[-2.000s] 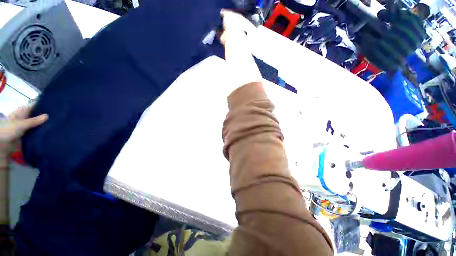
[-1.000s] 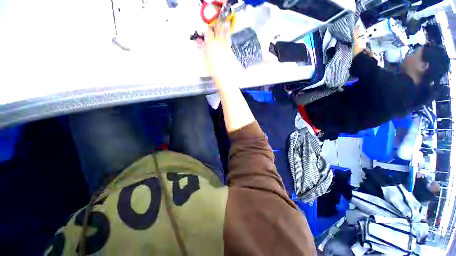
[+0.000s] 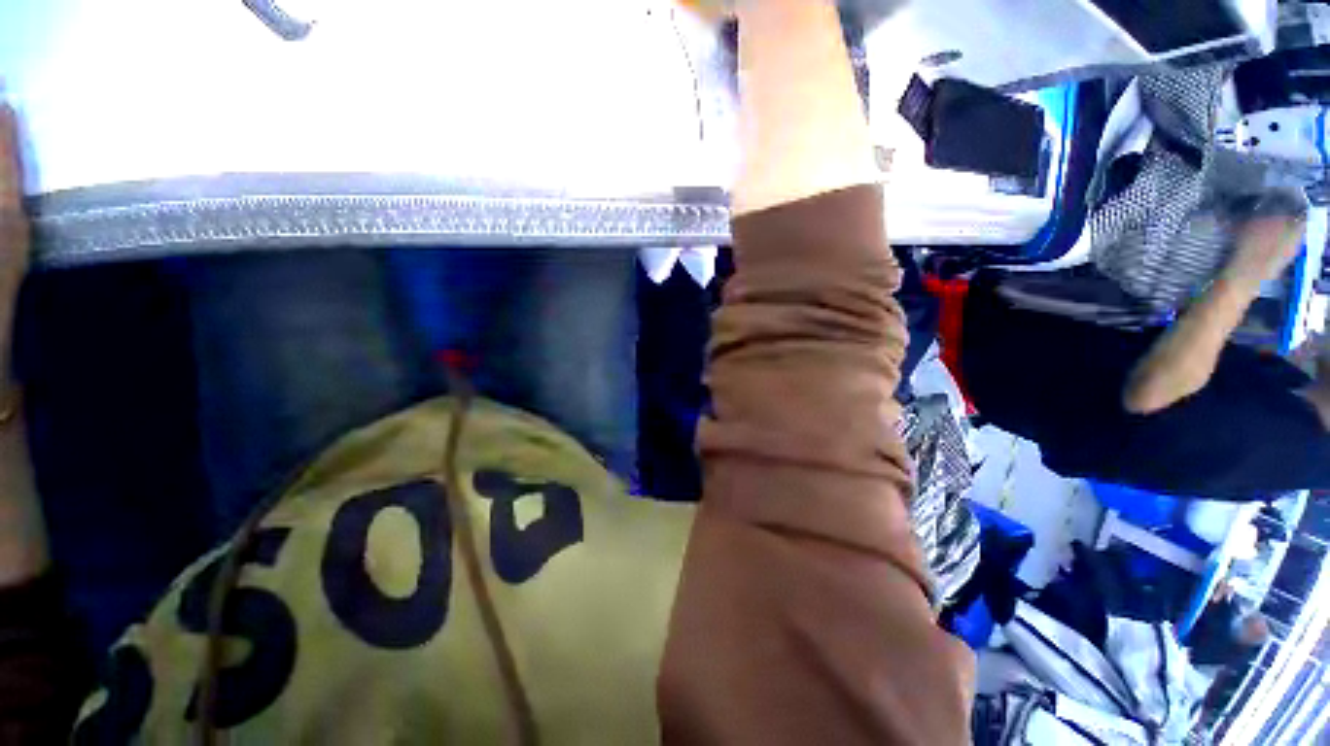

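The white machine table (image 3: pixel 481 110) lies in front of me, with a pale strip with fine marks (image 3: pixel 379 223) along its near edge. My right hand (image 3: pixel 780 22) is mostly cut off by the top edge; only the wrist end shows, beside a small blurred orange-yellow patch. My left hand (image 3: pixel 9 190) is a thin slice at the left edge, beside the table's near corner, and its fingers are hidden. Dark navy cloth (image 3: pixel 674 386) with two small white tips hangs below the table edge, left of my right sleeve.
A black rectangular thing (image 3: pixel 985 134) lies near the table's right end. A dark curved piece (image 3: pixel 277 18) is at the top left. Another person in dark clothes (image 3: pixel 1138 401) is at the right, arm bent, near patterned cloth (image 3: pixel 1167 190). Striped cloth is piled at the lower right.
The view has swung from the spread navy garment to the table's near edge. The red and yellow handles that my right hand was at have left the view. A left arm slice now shows.
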